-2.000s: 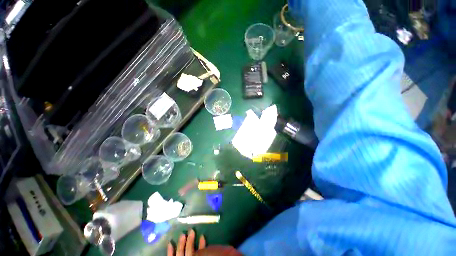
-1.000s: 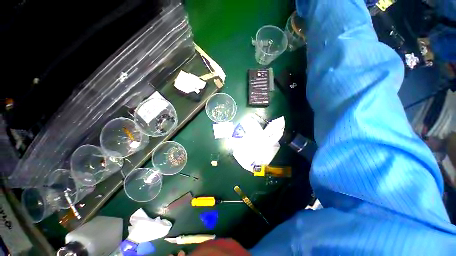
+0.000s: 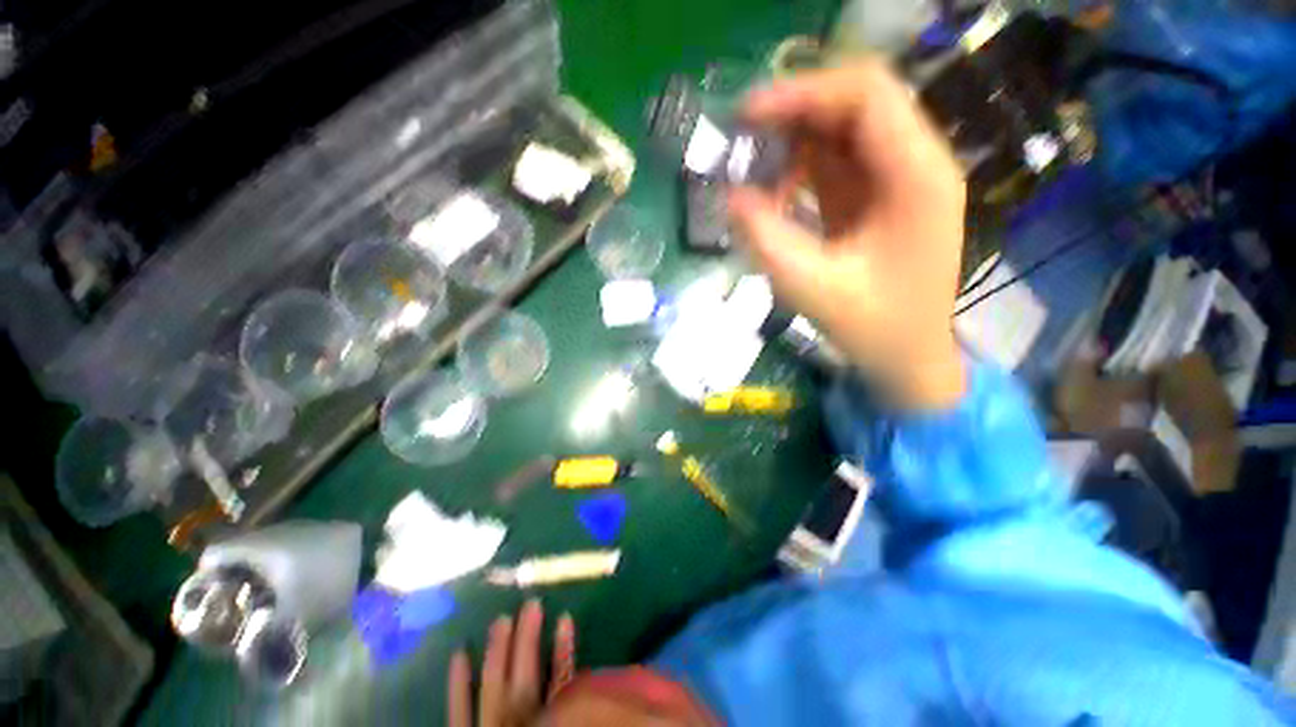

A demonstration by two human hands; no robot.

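Observation:
My right hand (image 3: 867, 227) is at the upper middle, blurred, thumb and forefinger curled around a small, shiny, clear-looking item (image 3: 751, 156); blur hides exactly what it is. A black battery block (image 3: 704, 213) lies beside the fingertips, partly covered. My left hand (image 3: 519, 675) is cut off by the bottom edge, its fingers spread and empty, with a dark red band at its wrist. Between the hands lie white wipes (image 3: 704, 341), a yellow-handled screwdriver (image 3: 586, 472), a blue pick (image 3: 601, 517), a white-handled tool (image 3: 562, 568) and gold-coloured tweezers (image 3: 697, 472).
Several clear cups (image 3: 299, 345) stand along a ledge at left, below plastic-covered dark panels (image 3: 284, 85). A white dispenser bottle (image 3: 306, 568), crumpled wipe (image 3: 434, 540) and blue picks (image 3: 402, 618) are lower left. A white-framed device (image 3: 829, 518) lies by my right sleeve.
My right hand has come into view from beyond the top edge, curled around the small item. More left-hand fingers show at the bottom. The view has shifted, and the white-framed device is now uncovered.

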